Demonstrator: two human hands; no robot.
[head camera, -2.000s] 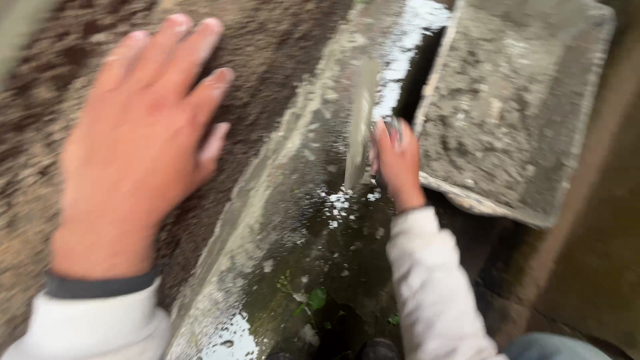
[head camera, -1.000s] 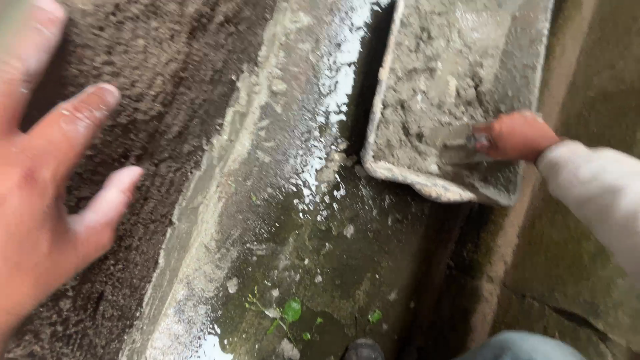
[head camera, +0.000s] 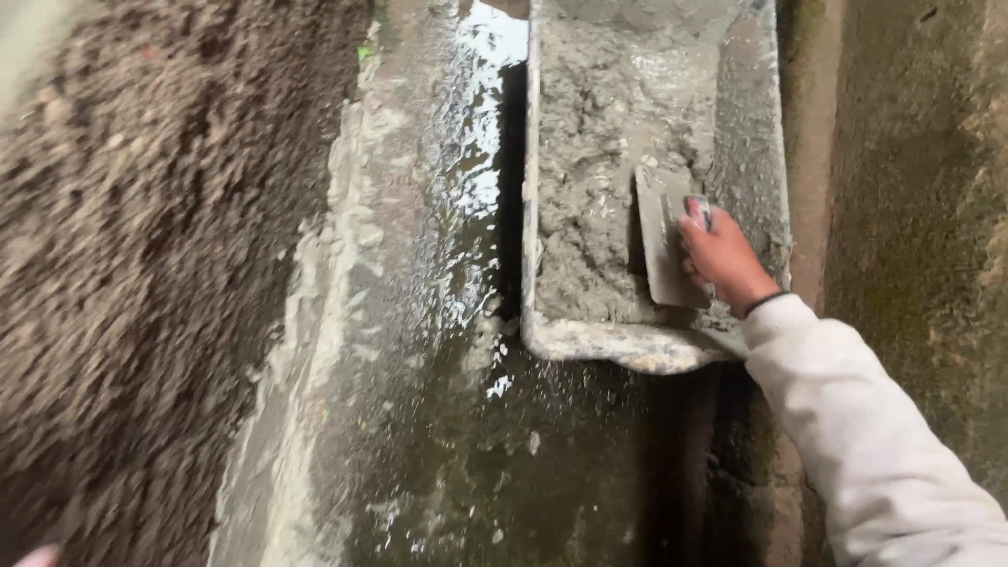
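Observation:
My right hand (head camera: 720, 256) is closed around the handle of a rectangular plastering trowel (head camera: 669, 240), whose metal blade is tilted against wet grey mortar (head camera: 587, 181). The mortar lies in a long trough (head camera: 630, 346) with a mortar-crusted rim. Only a fingertip of my left hand (head camera: 39, 557) shows at the bottom left corner, over the rough brown surface; the rest of that hand is outside the view.
A rough, coarse brown surface (head camera: 157, 236) fills the left side, edged by a pale mortar strip (head camera: 315, 354). Wet, shiny concrete (head camera: 472, 441) runs beside and below the trough. A mossy concrete surface (head camera: 913, 197) lies at the right.
My right hand has moved from the wet concrete beside the trough into the trough with the trowel. My left hand has almost left the view. The trowel blade now shows more fully.

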